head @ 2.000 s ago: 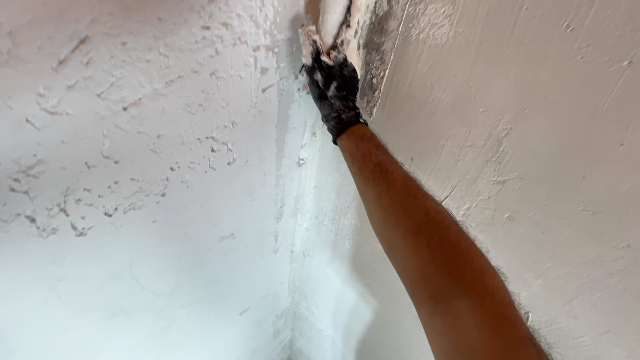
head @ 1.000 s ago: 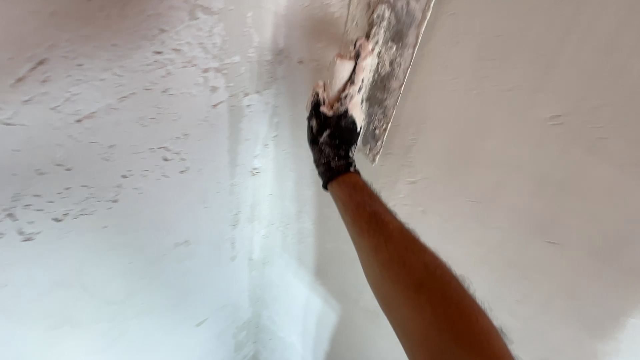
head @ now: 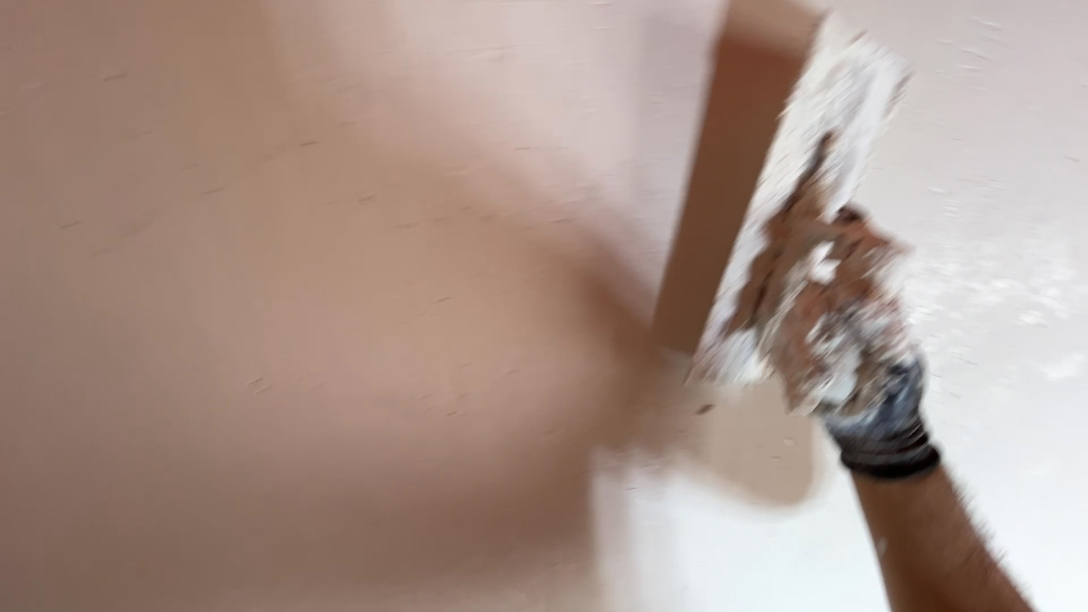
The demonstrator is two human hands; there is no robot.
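Note:
My right hand point(head: 850, 331) wears a dark glove thickly smeared with wet white and pinkish plaster. It is closed around a long plastering trowel point(head: 841, 102), which slants up toward the top edge against the wall. White plaster coats the trowel's back around my fingers. The grip is hidden by plaster and the hand. Along the trowel's left side runs a smooth brown strip; whether it is bare blade or shadow, I cannot tell. My left hand is out of view.
A plastered wall point(head: 382, 340) fills the left and middle, with small nicks and a broad blurred shadow. More wall point(head: 1003, 280), bright and with rough white patches, lies to the right of my hand.
The view has shifted strongly. My right hand, earlier near the top middle by the wall corner, now shows at the right, still on the trowel, which appears more fully.

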